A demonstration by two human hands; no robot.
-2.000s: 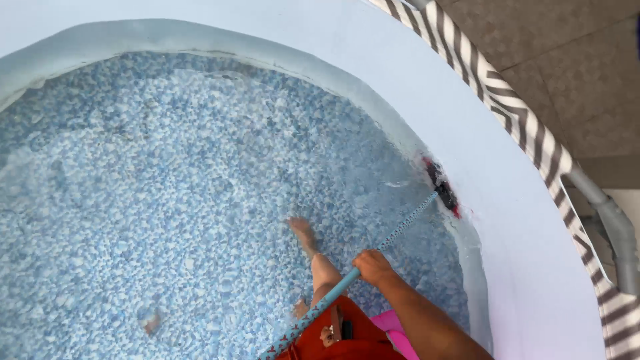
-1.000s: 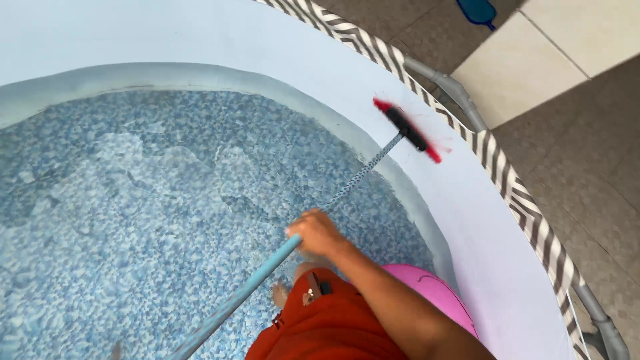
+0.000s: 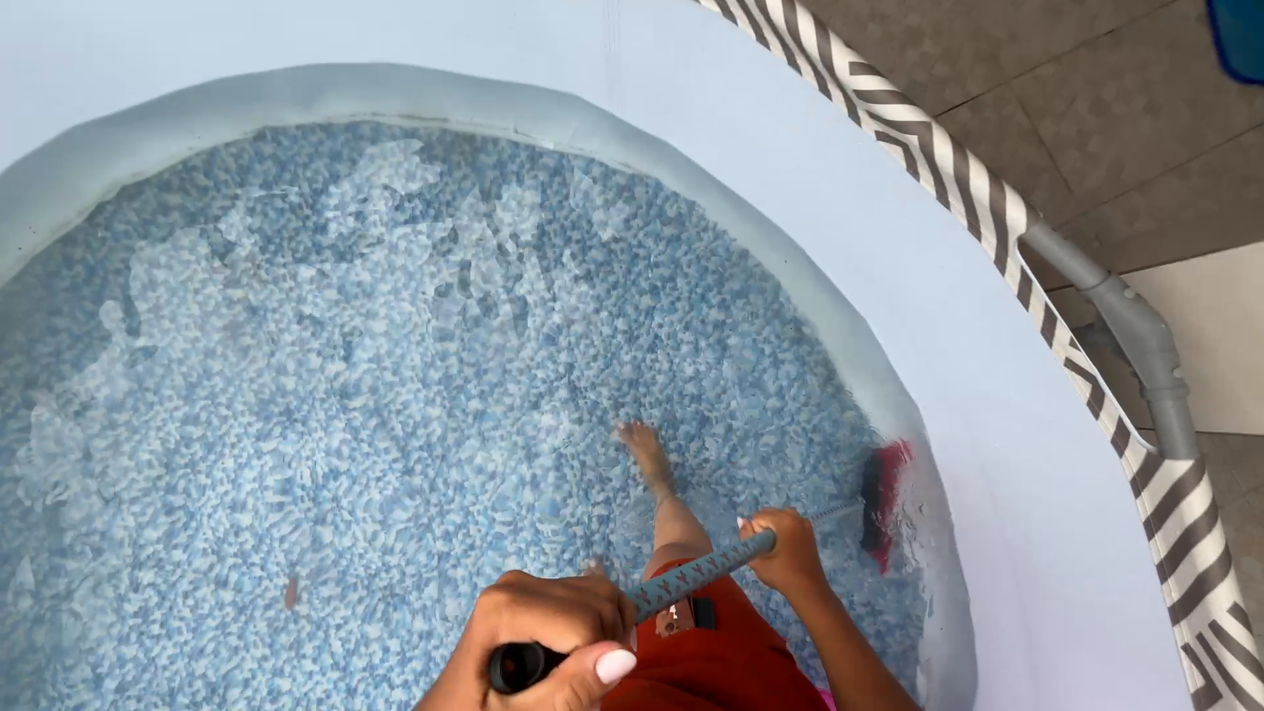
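My left hand [image 3: 553,632] is closed around the near end of a blue patterned broom handle [image 3: 691,578], just beyond its black end cap. Farther along the pole, my right hand [image 3: 785,553] grips it beside my red garment. The broom head [image 3: 882,506], black with red bristles, lies in the water against the lower side wall of the pool at the right. Between my right hand and the head, the thin pole section shows only partly through the water.
I stand in a round pool with a blue pebble-pattern floor [image 3: 395,415]. Its wall [image 3: 1027,444] has a striped rim [image 3: 987,197] and grey frame pipe [image 3: 1136,326]. A small brown object [image 3: 290,592] is in the water, lower left. Tiles lie outside.
The broom head has gone from high on the pool wall down into the water. My left hand on the handle's end has come into view.
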